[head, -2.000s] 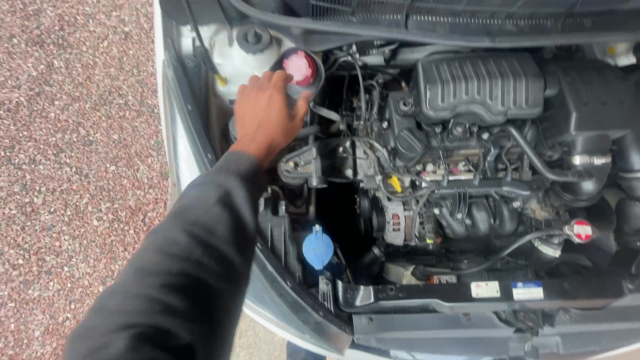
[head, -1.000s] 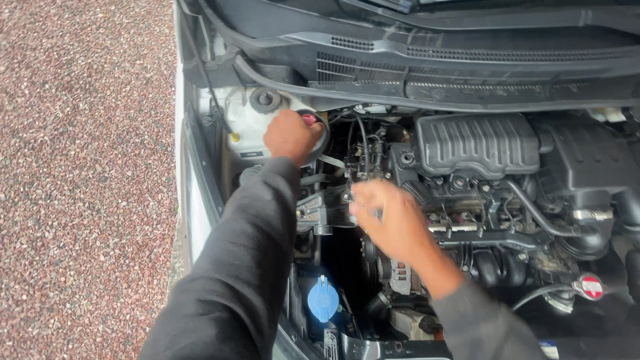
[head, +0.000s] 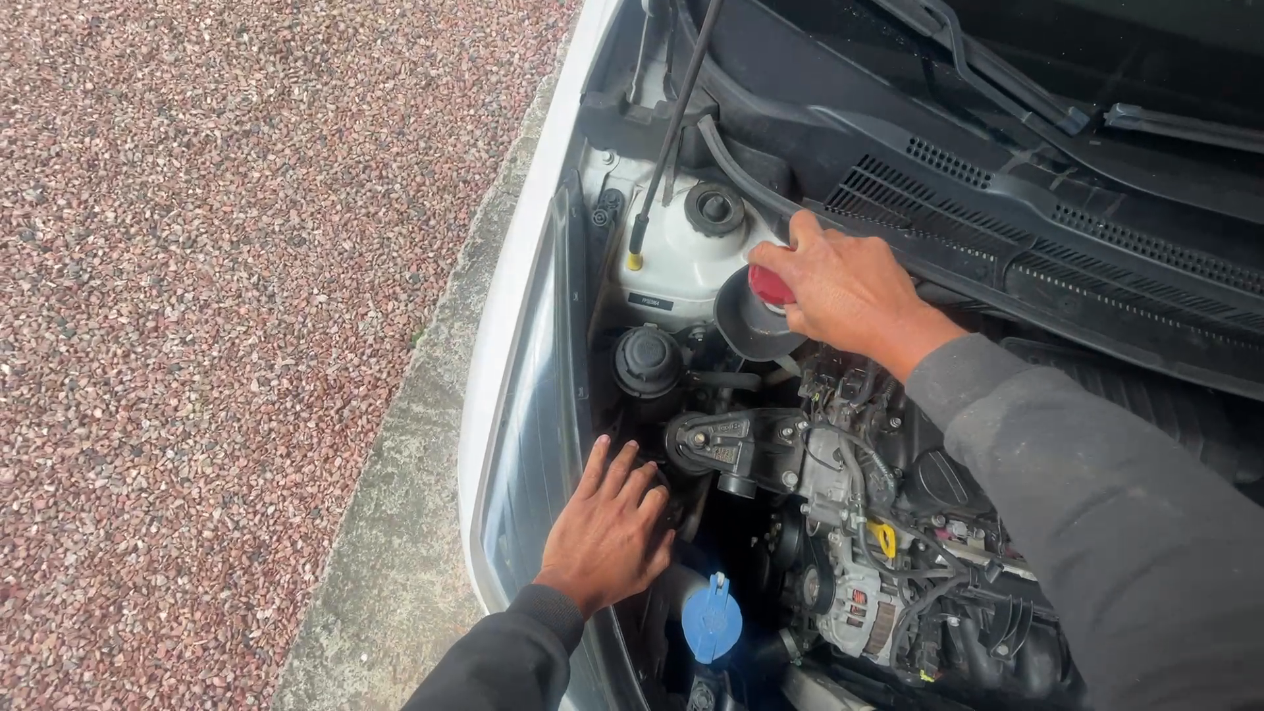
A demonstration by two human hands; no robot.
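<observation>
In the head view, my right hand (head: pixel 854 296) grips the edge of a round red cap (head: pixel 769 286) with thumb and fingers. The cap sits tilted over a dark round bowl-like collar (head: pixel 741 321) beside the white strut tower. My left hand (head: pixel 614 528), its fingers spread and holding nothing, lies at the inner edge of the headlight (head: pixel 528 395). Above its fingertips is a black reservoir cap (head: pixel 648 362); below it is the blue washer fluid cap (head: pixel 711 619). What lies under the red cap is hidden.
A hood prop rod (head: pixel 676 128) rises from the strut tower (head: pixel 671 237). An engine mount bracket (head: pixel 736 444) and the alternator (head: pixel 859 607) lie right of my left hand. The slotted cowl panel (head: pixel 987 222) runs behind. Gravel (head: pixel 217 296) and a concrete edge (head: pixel 395 533) border the car.
My left hand has left the red cap and moved down to the headlight edge. My right hand, over the engine one second ago, is now on the red cap. The view has shifted and turned.
</observation>
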